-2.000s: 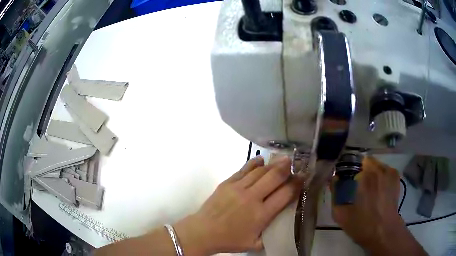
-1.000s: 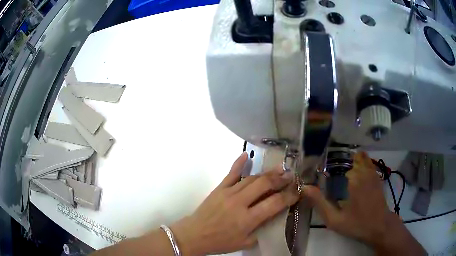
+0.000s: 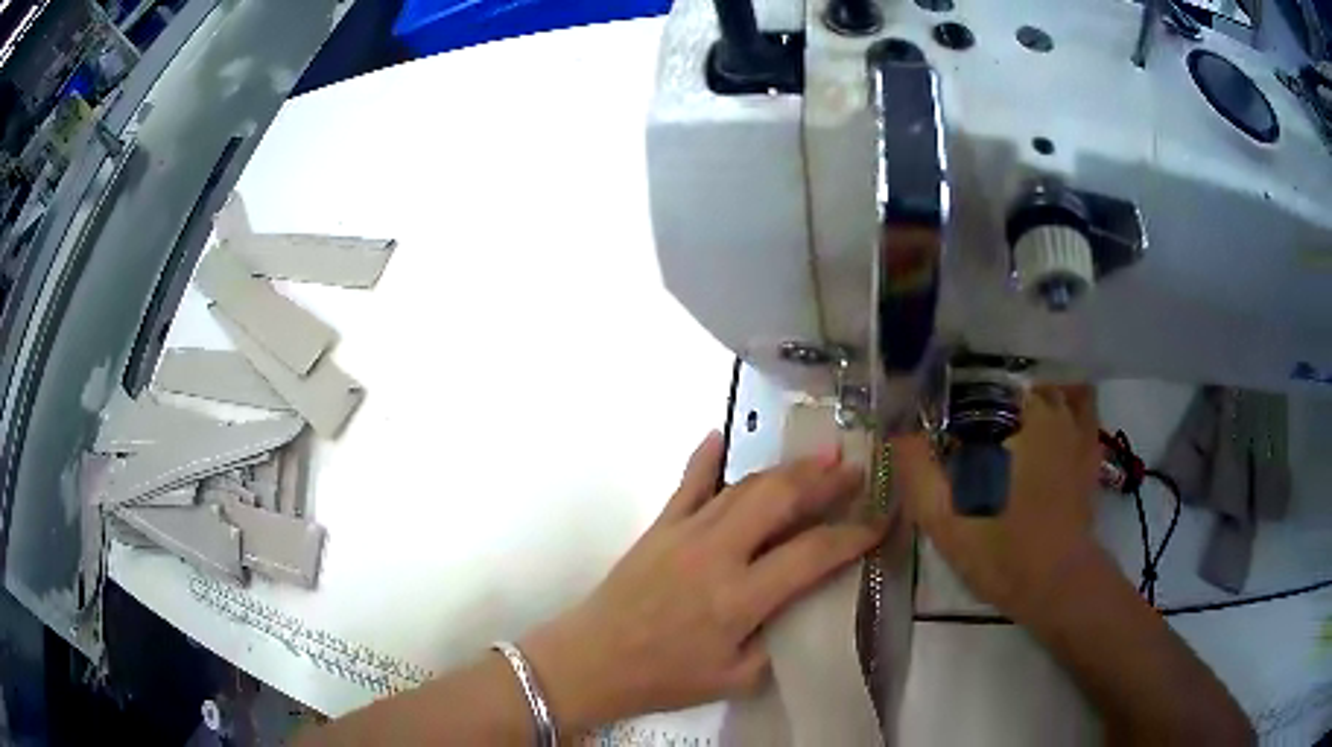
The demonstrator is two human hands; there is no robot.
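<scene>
A beige fabric strip (image 3: 821, 657) with a metal-toothed zipper (image 3: 878, 613) along its right side runs from the presser foot (image 3: 850, 409) toward me. My left hand (image 3: 709, 584) lies on the strip, its fingertips pressing it down just in front of the foot. My right hand (image 3: 1008, 511) is on the right of the zipper, thumb side beside the teeth, partly hidden by a black machine part. The white sewing machine head (image 3: 745, 219) stands above. The needle point cannot be made out.
Beige short strips (image 3: 263, 314) lie heaped at the left of the white table (image 3: 497, 365). Grey zipper pieces (image 3: 1234, 482) lie at the right. Red and black snips (image 3: 1122, 461) on a dark cord are right of my right hand. A blue bin (image 3: 511, 21) is at the top.
The view has shifted, so the machine head sits higher. My right hand, earlier farther right, has come beside the zipper. More of the beige strip shows at the foot.
</scene>
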